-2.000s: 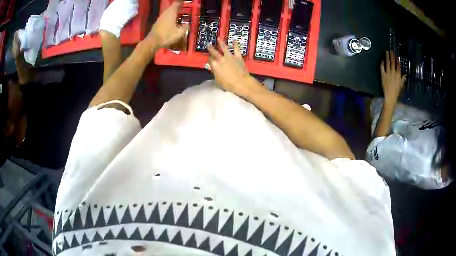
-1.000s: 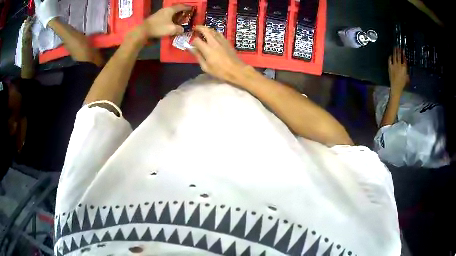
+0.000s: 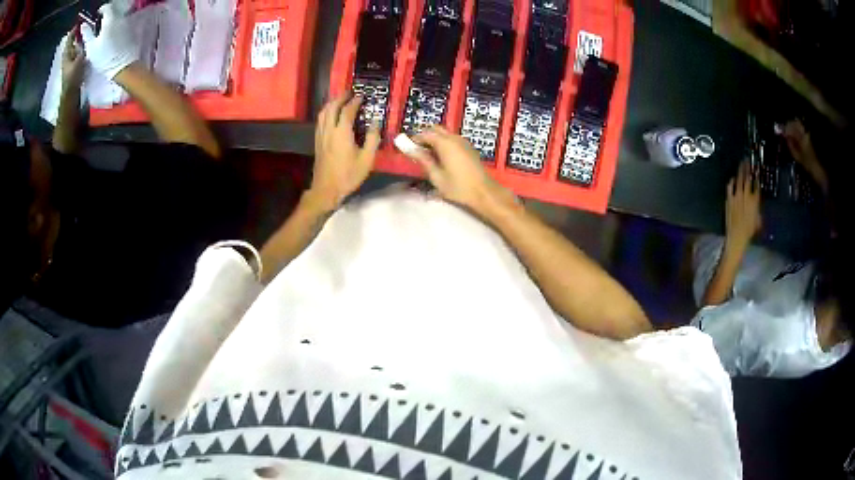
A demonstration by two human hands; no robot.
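Observation:
Several open black flip phones (image 3: pixel 485 89) with silver-white keypads lie side by side in a red tray (image 3: pixel 562 192). My left hand (image 3: pixel 344 150) is at the near end of the leftmost phone (image 3: pixel 378 47), fingers apart, fingertips on or just over its keypad. My right hand (image 3: pixel 450 159) pinches a small white pad (image 3: pixel 407 145) near the bottom of the second phone's keypad (image 3: pixel 424 108). A small printed label (image 3: pixel 588 49) sits in the tray at the upper right.
A whitish bottle (image 3: pixel 667 147) with a shiny top stands right of the tray. At left, a person's white-gloved hand (image 3: pixel 108 42) is over a red tray of pale strips (image 3: pixel 214 37). At right, another person's hands (image 3: pixel 743 197) are by a dark clear tray (image 3: pixel 773 159).
My left hand has let go of the brown glossy piece and moved down onto the leftmost phone, now lying open. My right hand moved right with the pad. The view shows more of the tray's far part.

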